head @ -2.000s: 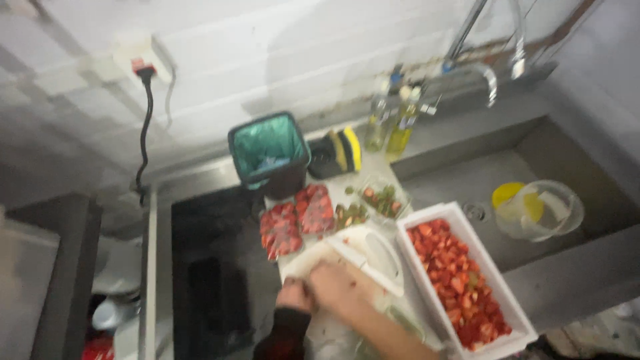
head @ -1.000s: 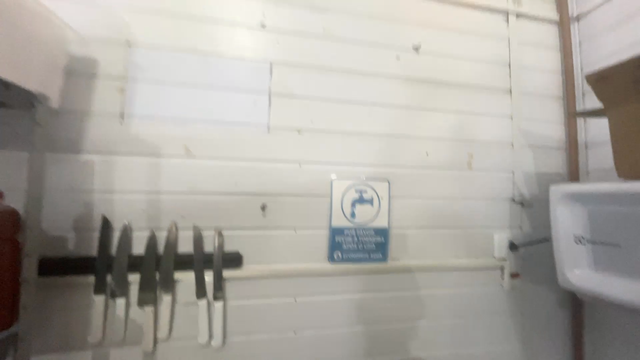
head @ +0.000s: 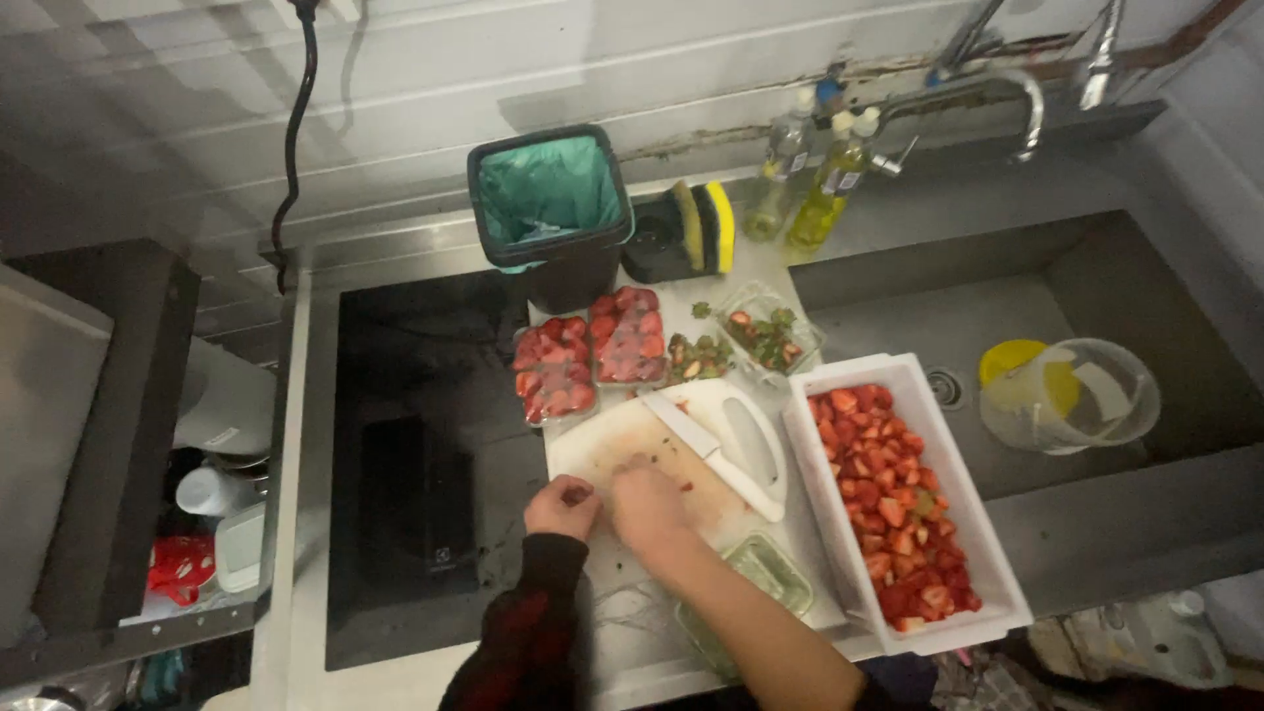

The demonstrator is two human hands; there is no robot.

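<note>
My left hand (head: pixel 563 508) is at the near left edge of a white cutting board (head: pixel 602 446), fingers curled; whether it holds something small is unclear. My right hand (head: pixel 647 502) rests over the board, its fingers blurred. A white-handled knife (head: pixel 711 449) lies on the board, right of my hands. Behind the board stand two clear packs of strawberries (head: pixel 555 370), a pile of green strawberry tops (head: pixel 699 355) and a clear container of tops (head: pixel 770 331). To the right, a white tub (head: pixel 805 434) holds cut strawberries (head: pixel 894 504). An empty clear container (head: pixel 760 573) lies partly under my right forearm.
A black bin with a green liner (head: pixel 548 193) stands behind the packs, beside sponges in a black holder (head: pixel 706 227). Bottles (head: pixel 825 202) stand near the faucet (head: pixel 1027 109). The sink (head: pixel 987 306) holds a clear plastic bucket (head: pixel 1086 395). A black cooktop (head: pixel 425 425) is at left.
The view swung up to a wall with knives and a sign, then back down to the counter. Both hands are at the board again, much as two seconds ago.
</note>
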